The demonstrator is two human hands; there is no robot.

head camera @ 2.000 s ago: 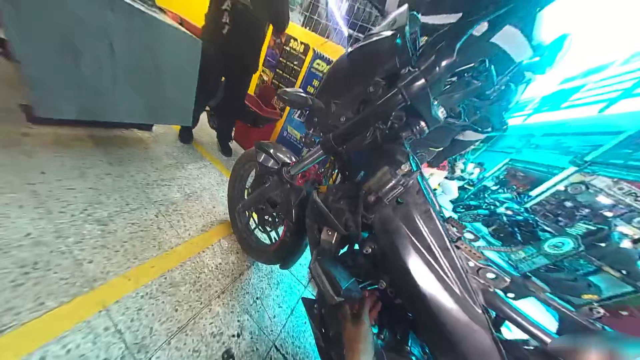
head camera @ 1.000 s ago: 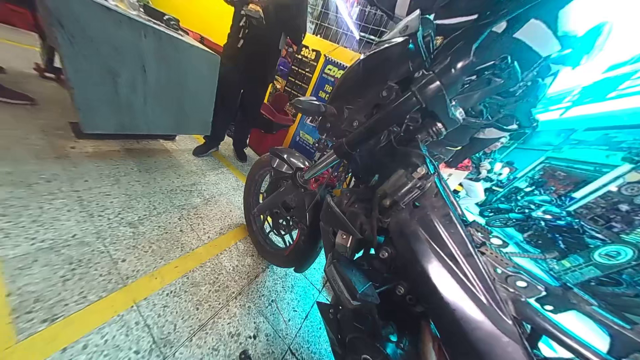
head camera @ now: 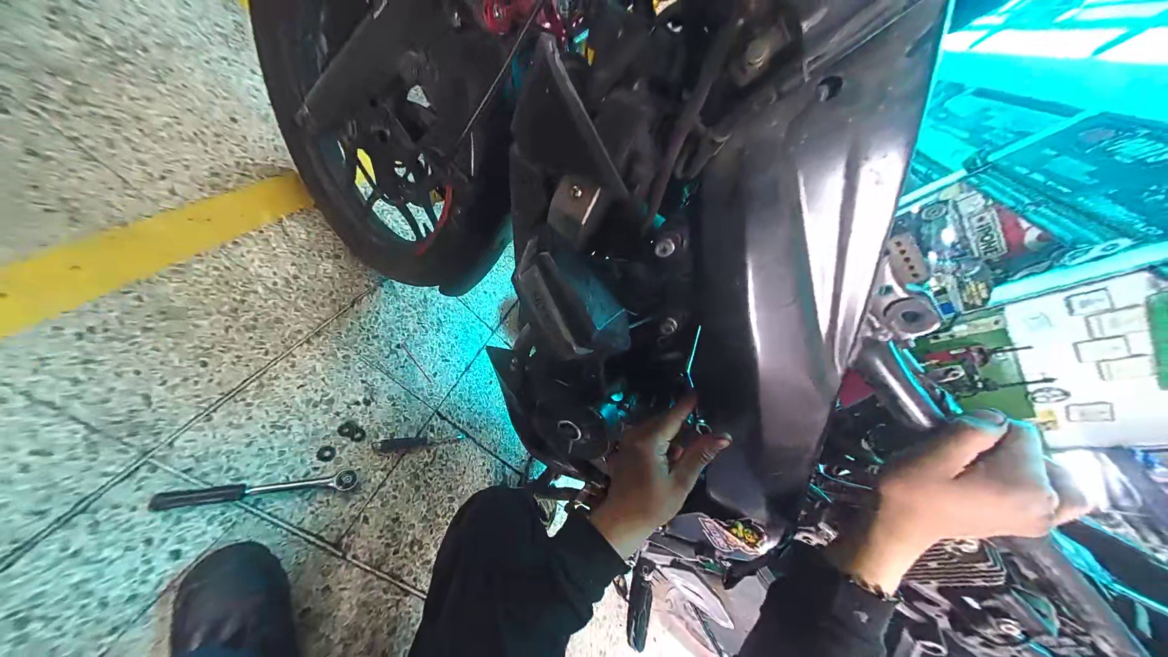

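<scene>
My left hand (head camera: 650, 474) reaches to the side of a black motorcycle, its thumb and forefinger spread near a small bolt beneath the glossy black fuel tank (head camera: 794, 237). Whether its fingers grip anything there cannot be told. My right hand (head camera: 967, 484) is raised to the right of the tank with curled fingers; what it may hold is hidden. A black plastic cover (head camera: 570, 306) lies above my left hand in the view, and the front wheel (head camera: 401, 192) stands at the upper left.
On the speckled tile floor lie a ratchet wrench (head camera: 255, 490), a small dark-handled tool (head camera: 415, 443) and several dark rings (head camera: 350, 430). A yellow floor line (head camera: 155, 251) runs to the front wheel. My shoe (head camera: 232, 598) is at the lower left; motorcycle parts crowd the right.
The view has moved down and closer to the motorcycle. Both my hands are now in sight, while neither shows one second ago. The floor tools have come into view.
</scene>
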